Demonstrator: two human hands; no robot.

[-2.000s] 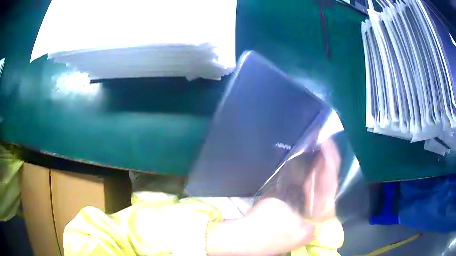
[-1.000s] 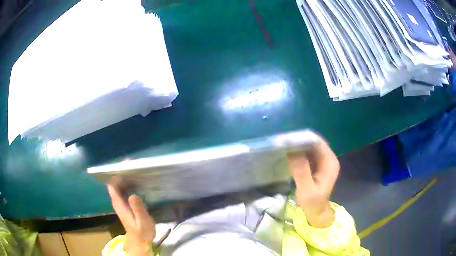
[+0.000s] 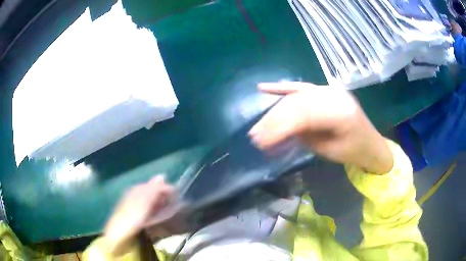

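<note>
A dark tablet (image 3: 235,171), blurred, is tilted at the bench's near edge, above my lap. Thin shiny streaks show on its left part; I cannot tell whether they are clear film. My left hand (image 3: 145,206), blurred, grips its left end. My right hand (image 3: 314,120) is over its upper right part, one finger stretched out to the left and the other fingertips bent down at the tablet. What those fingertips hold, if anything, is blurred and partly hidden.
A thick stack of white sleeves (image 3: 97,97) stands at the left on the green bench (image 3: 204,66). A fanned pile of tablets with white sleeves (image 3: 365,43) lies at the upper right. Beside it, a person in blue (image 3: 439,127) is at the right edge.
The tablet was edge-on with its pale edge up, between both hands; now its dark surface shows. My right hand has moved up and over it. The view has shifted slightly.
</note>
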